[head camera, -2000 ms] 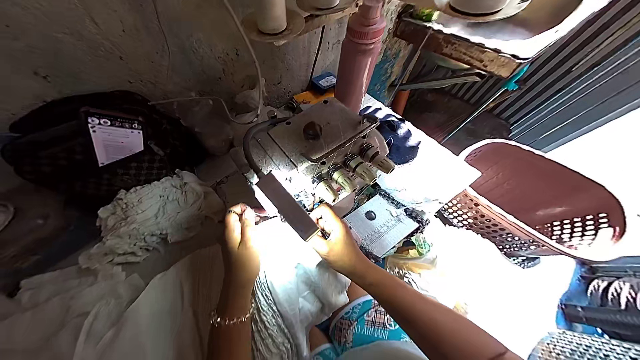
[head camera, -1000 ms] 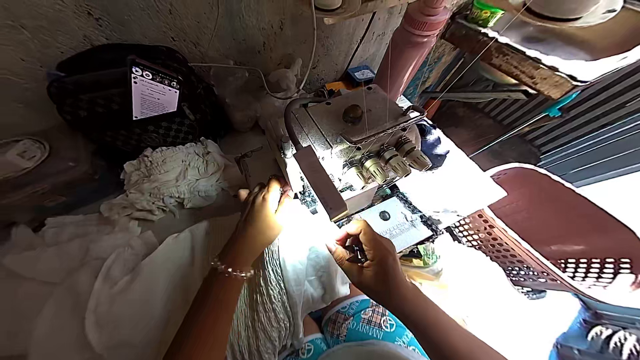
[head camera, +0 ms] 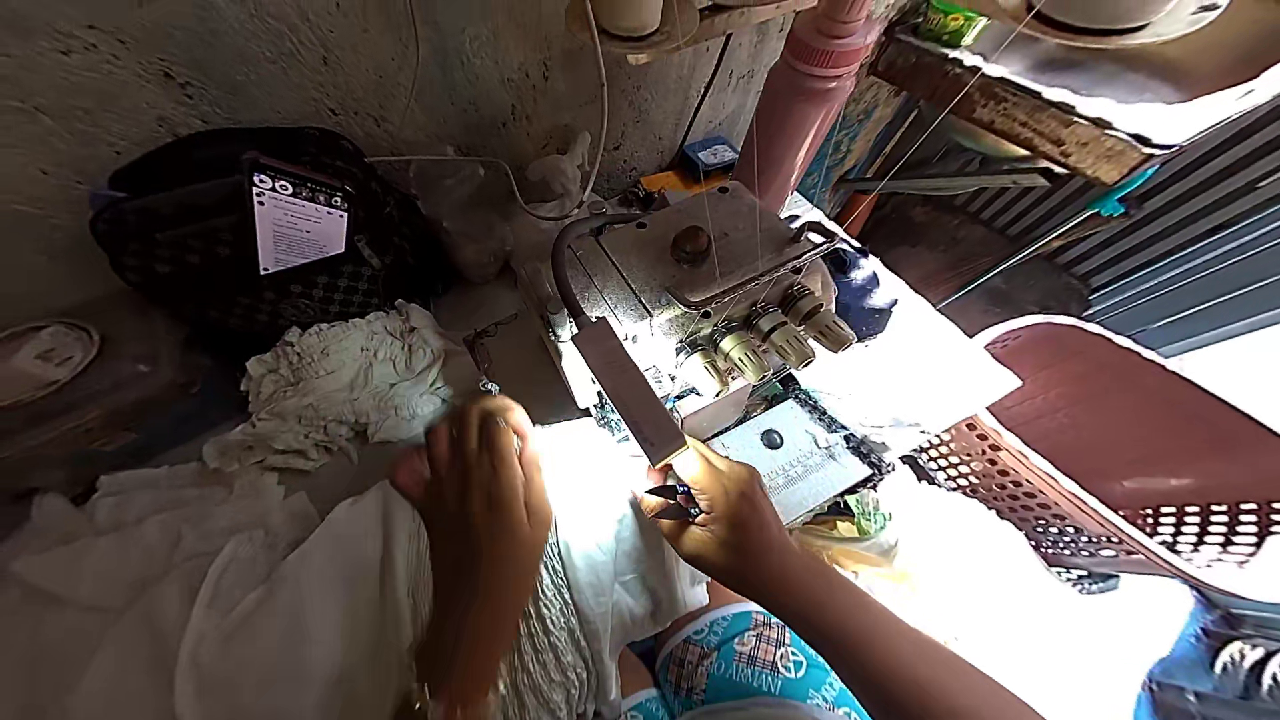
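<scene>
A serger sewing machine [head camera: 690,260] with several tension dials [head camera: 765,345] stands in the middle, a lamp bar [head camera: 630,395] slanting across its front. My right hand [head camera: 715,510] is just below the bar's lower end and holds small dark thread snips [head camera: 675,502], blades pointing left. White cloth [head camera: 610,540] lies in front of the machine and over my lap, brightly lit. My left hand [head camera: 485,480], blurred, is above the cloth's left side; whether it grips anything is unclear. Gathered cloth [head camera: 550,630] hangs between my forearms.
Crumpled white cloth [head camera: 350,385] lies left of the machine, near a dark bag [head camera: 390,240] with a lit phone [head camera: 300,215] against it. More white fabric [head camera: 270,600] covers the lower left. A pink bottle [head camera: 800,110] stands behind. A reddish plastic basket [head camera: 1150,430] is at right.
My right hand has moved back up to the lower end of the lamp bar. My left hand has shifted off the cloth edge by the machine, toward me and the left.
</scene>
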